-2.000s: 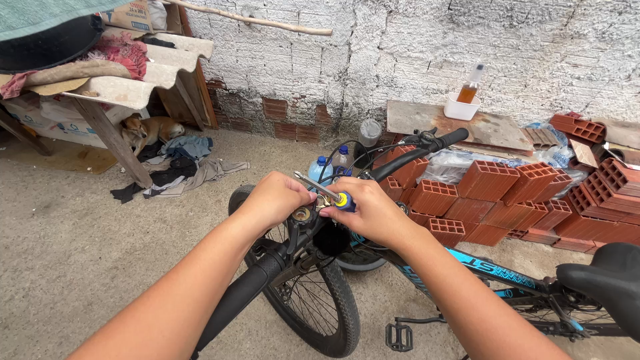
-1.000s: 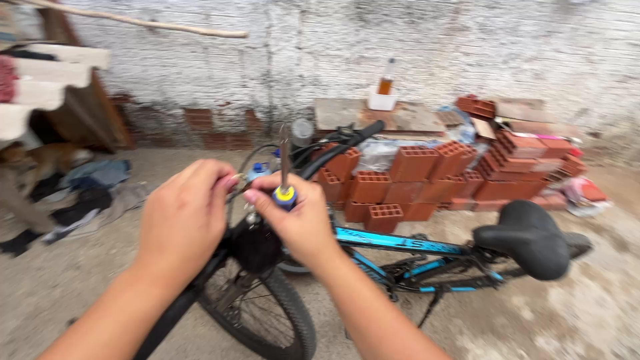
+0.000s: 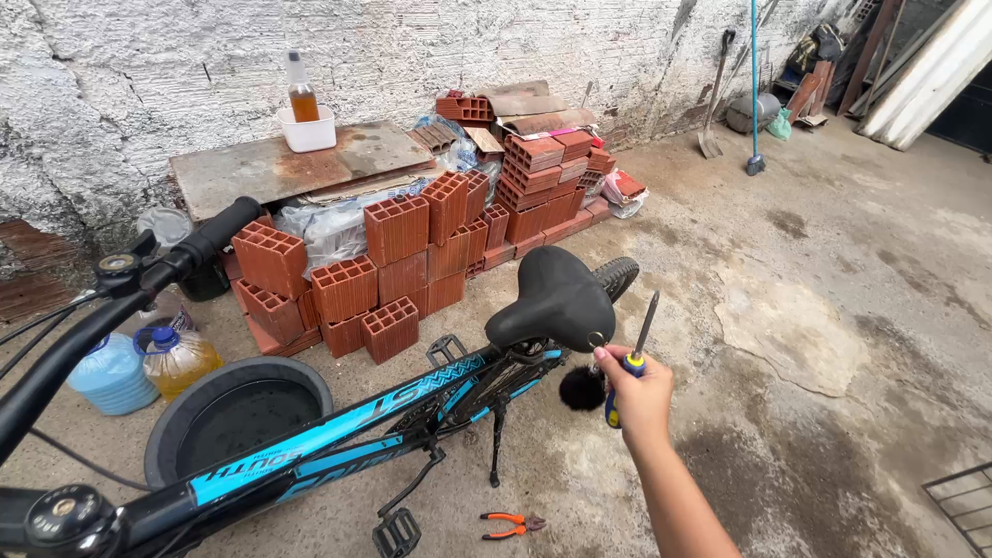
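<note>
My right hand (image 3: 645,391) is closed around a screwdriver (image 3: 637,356) with a blue and yellow handle, its metal shaft pointing up. Between thumb and finger the same hand pinches a small metal ring (image 3: 596,339), and a black fluffy pom-pom (image 3: 582,388) hangs just below. Both are near the black bicycle saddle (image 3: 552,298). The blue and black bicycle frame (image 3: 310,449) runs from the handlebar (image 3: 147,291) at left to the saddle. Orange-handled pliers (image 3: 513,525) lie on the concrete floor. My left hand is out of view.
Hollow red bricks (image 3: 397,230) are stacked along the wall beside a board (image 3: 298,167) holding a white container (image 3: 307,129) with a bottle. Left of the bicycle are a black basin (image 3: 314,381) and large jugs (image 3: 174,360). A shovel (image 3: 709,142) and a blue-handled broom (image 3: 755,101) lean at the wall.
The view has swung far to the right. Both hands were together over the handlebar; now only my right hand shows, by the saddle, still with the screwdriver.
</note>
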